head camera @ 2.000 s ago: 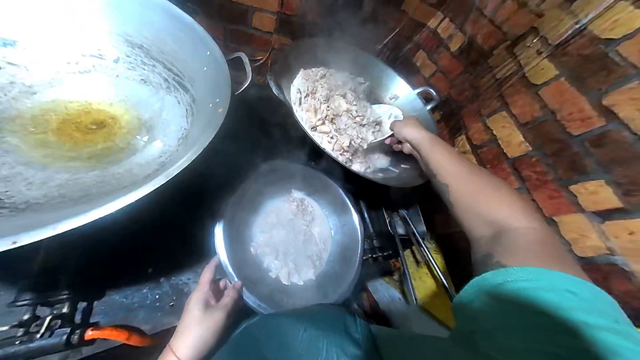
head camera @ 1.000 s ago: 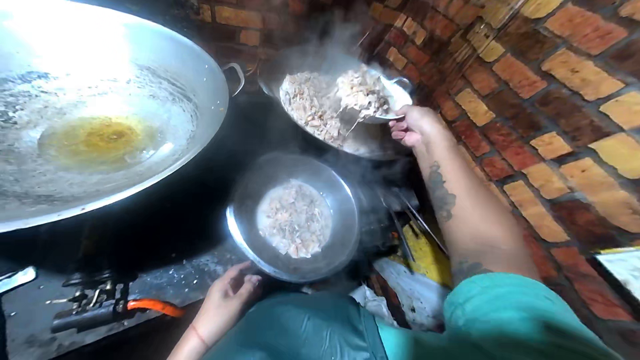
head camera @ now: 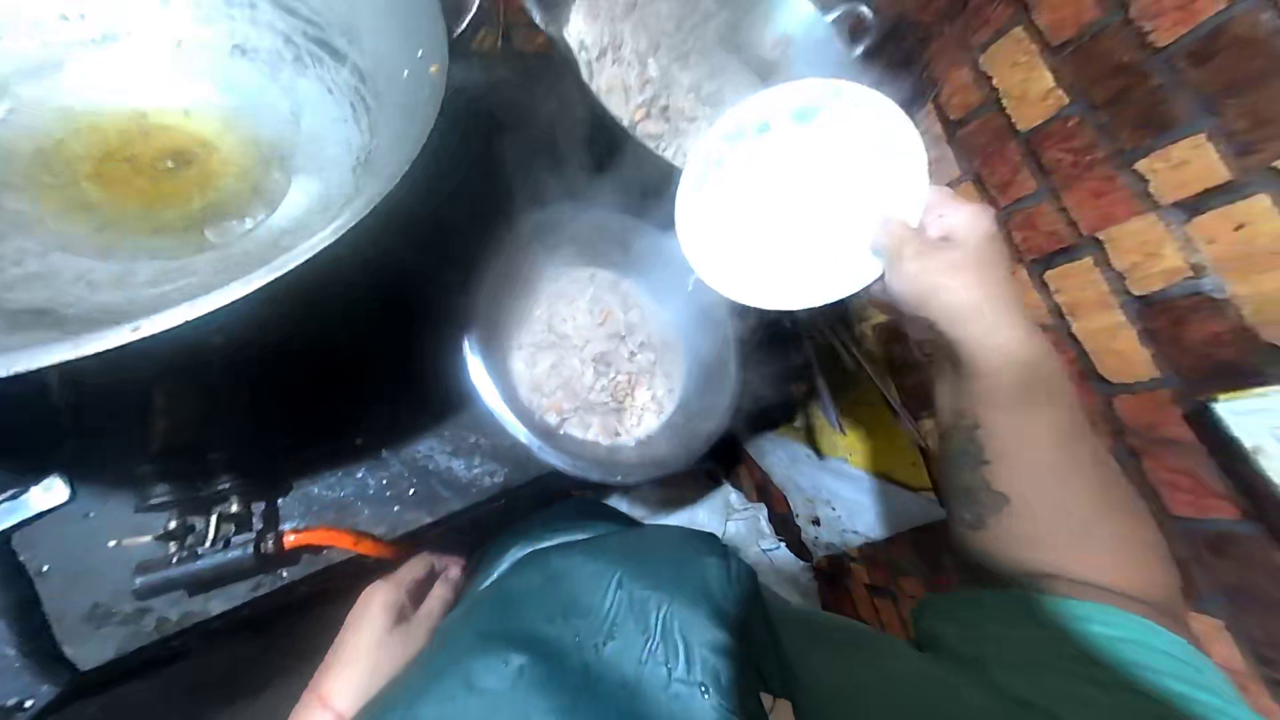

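My right hand [head camera: 945,255] grips the rim of a white plate [head camera: 800,195], tilted between the steaming wok and the metal bowl. Chopped, cooked-looking meat [head camera: 600,360] lies in the round metal bowl [head camera: 500,400] at the middle. More of the pale food [head camera: 650,70] fills the wok at the top, partly behind the plate. My left hand [head camera: 400,605] rests low beside my wet green apron [head camera: 600,610], below and left of the bowl, its fingers curled; whether it touches anything is unclear.
A large metal wok [head camera: 330,235] with yellowish liquid stands at the upper left. Below it are a gas valve [head camera: 215,550] and an orange hose [head camera: 340,542]. A brick wall [head camera: 1110,230] runs along the right. A yellow object [head camera: 870,440] and long utensils lie right of the bowl.
My right hand has brought the plate from over the far wok down towards the bowl. The food on it one second ago no longer shows. The bowl holds more food than two seconds ago.
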